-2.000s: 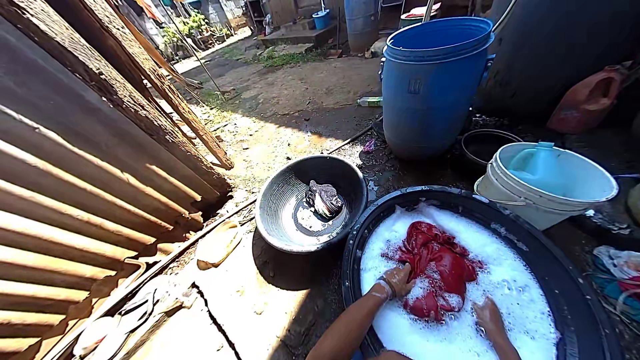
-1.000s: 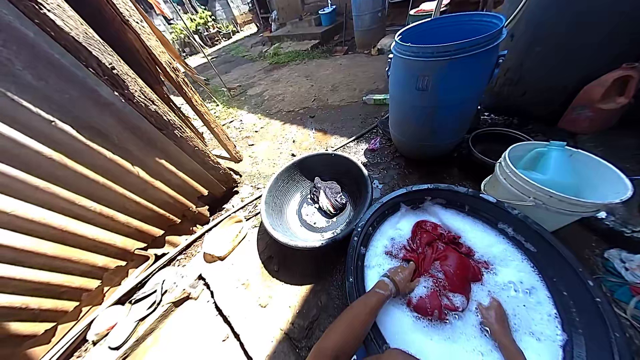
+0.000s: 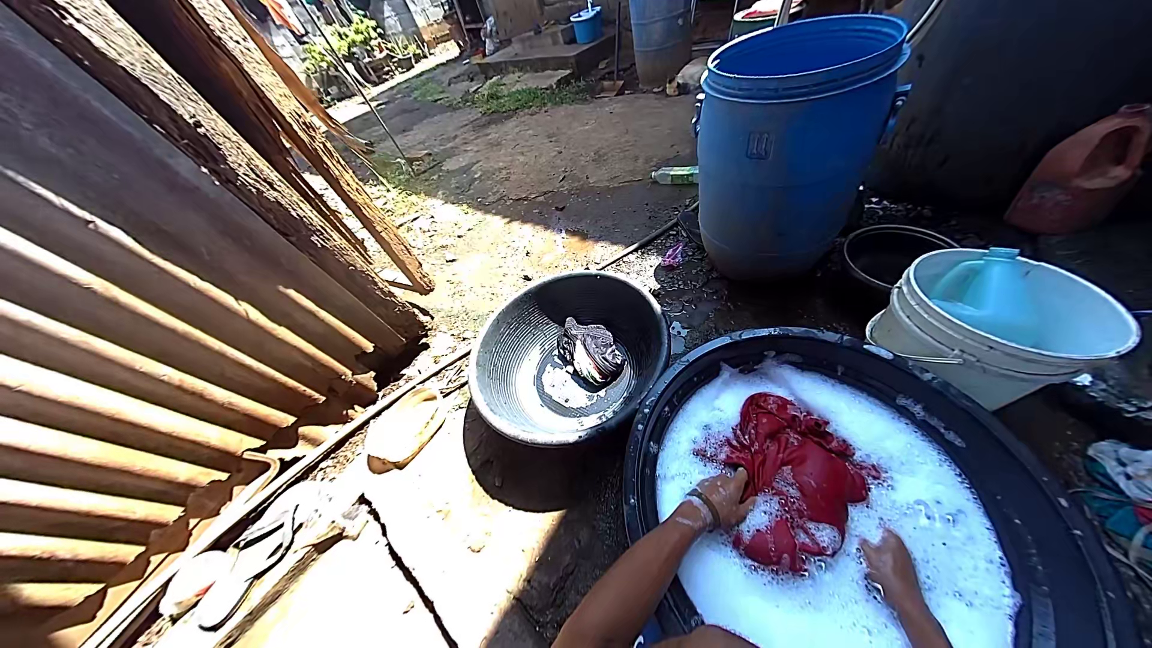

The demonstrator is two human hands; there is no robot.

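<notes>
A red cloth (image 3: 805, 477) lies in white suds in a large black tub (image 3: 981, 432) at the lower right. My left hand (image 3: 727, 498), with a band at the wrist, is at the cloth's left edge; its fingers are partly curled against the fabric, and whether they grip it I cannot tell. To the right of the cloth, my right hand (image 3: 891, 562) is in the foam, apart from the cloth, its fingertips partly hidden by suds. A smaller dark ribbed basin (image 3: 504, 360) beside the tub holds a bunched dark patterned cloth (image 3: 591, 351).
Behind the tub stands a blue plastic barrel (image 3: 783, 171). A white bucket (image 3: 981, 360) with a translucent jug (image 3: 990, 288) is at the right, near a dark bowl (image 3: 900, 236) and a reddish jug (image 3: 1080, 171). Corrugated metal sheeting (image 3: 135, 360) lines the left side. Sandals (image 3: 256, 562) lie on the ground.
</notes>
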